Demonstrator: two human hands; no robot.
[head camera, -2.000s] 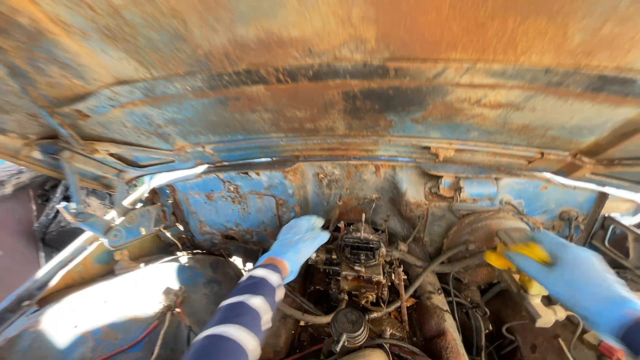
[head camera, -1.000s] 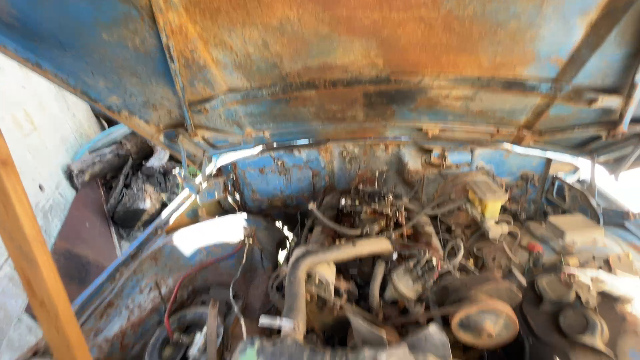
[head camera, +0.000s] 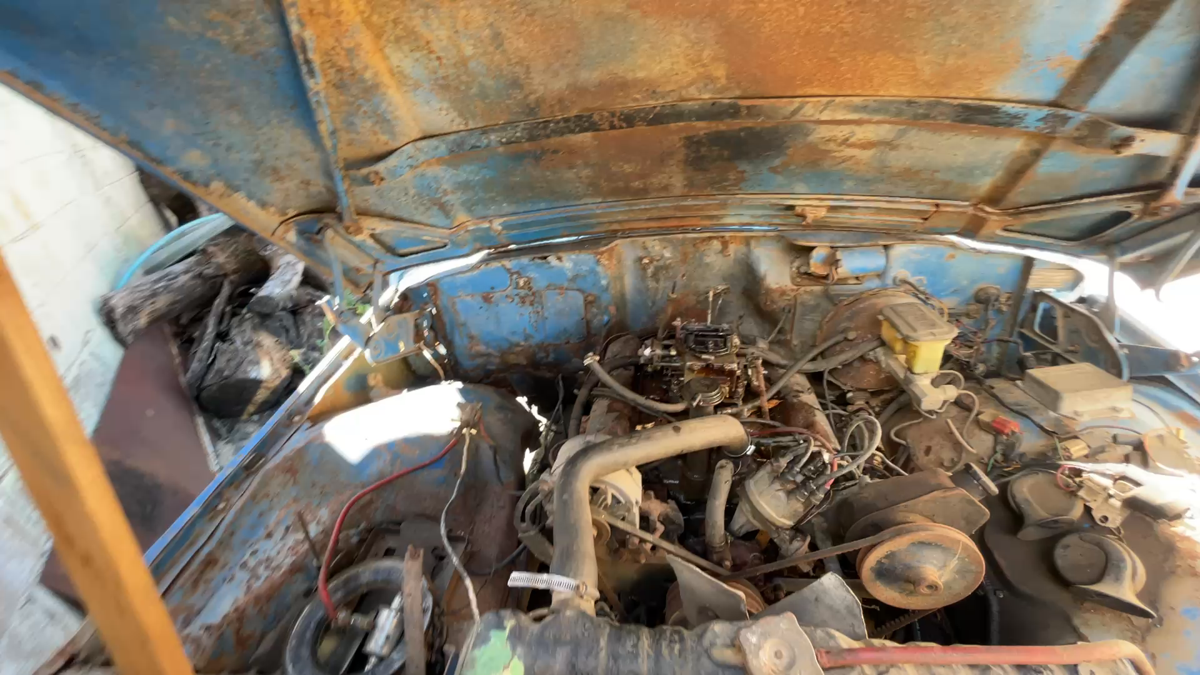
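Neither of my hands shows in the head view now. A dirty carburetor (head camera: 708, 352) sits on top of the engine, below the blue, rusty firewall (head camera: 525, 309). A thick radiator hose (head camera: 647, 445) curves down to the radiator (head camera: 619, 647) at the front, with a metal hose clamp (head camera: 544, 582) near its lower end. Right of the hose is a distributor cap (head camera: 773, 497) with wires. The brake fluid reservoir (head camera: 919, 337), yellowish, stands at the right rear. A rusty pulley (head camera: 922, 567) carries a belt.
The rusty hood (head camera: 712, 56) stands raised overhead. A wooden post (head camera: 80, 478) slants along the left edge. Beyond the left fender lie charred logs (head camera: 248, 361) by a pale wall (head camera: 56, 187). Fan blades (head camera: 703, 592) sit behind the radiator; horns (head camera: 1102, 567) are at the right.
Both gloved hands have left the view; two seconds ago the left was beside the carburetor and the right at the brake fluid reservoir. The view has pulled back to show the radiator and wooden post.
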